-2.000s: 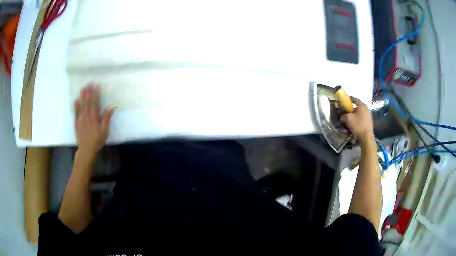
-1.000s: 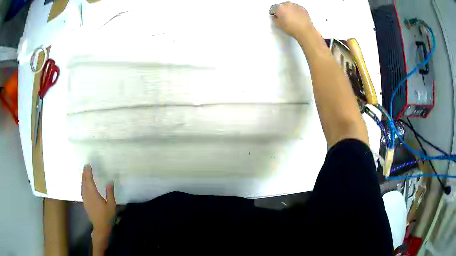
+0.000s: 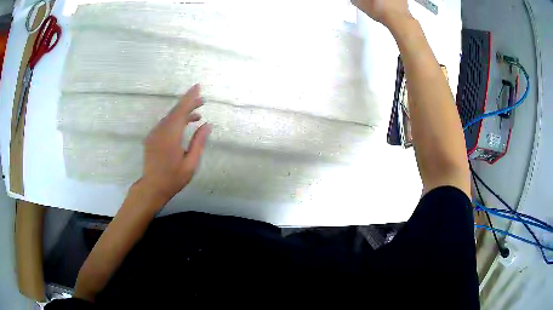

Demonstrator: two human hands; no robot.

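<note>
A pale cream fabric piece (image 3: pixel 261 130) with several long creases lies spread on the white-covered table (image 3: pixel 388 194). My left hand (image 3: pixel 173 148) is over the fabric, left of its middle, palm down with fingers apart and nothing in it. Whether it touches the cloth is not clear. My right hand (image 3: pixel 383 7) is at the top edge of the picture near the fabric's far right corner, partly cut off. Its fingertips and anything in them cannot be made out.
Red-handled shears (image 3: pixel 43 42) lie on a brown strip (image 3: pixel 16 151) at the left, beside a white tape roll (image 3: pixel 37 16). My right forearm partly covers the iron on its dark rest (image 3: pixel 395 121). A red and black box (image 3: pixel 476 91) and blue cables (image 3: pixel 509 212) are at the right.
My left hand has moved up and right from the near table edge onto the fabric. My right hand has moved right to the picture's top edge. The view has shifted.
</note>
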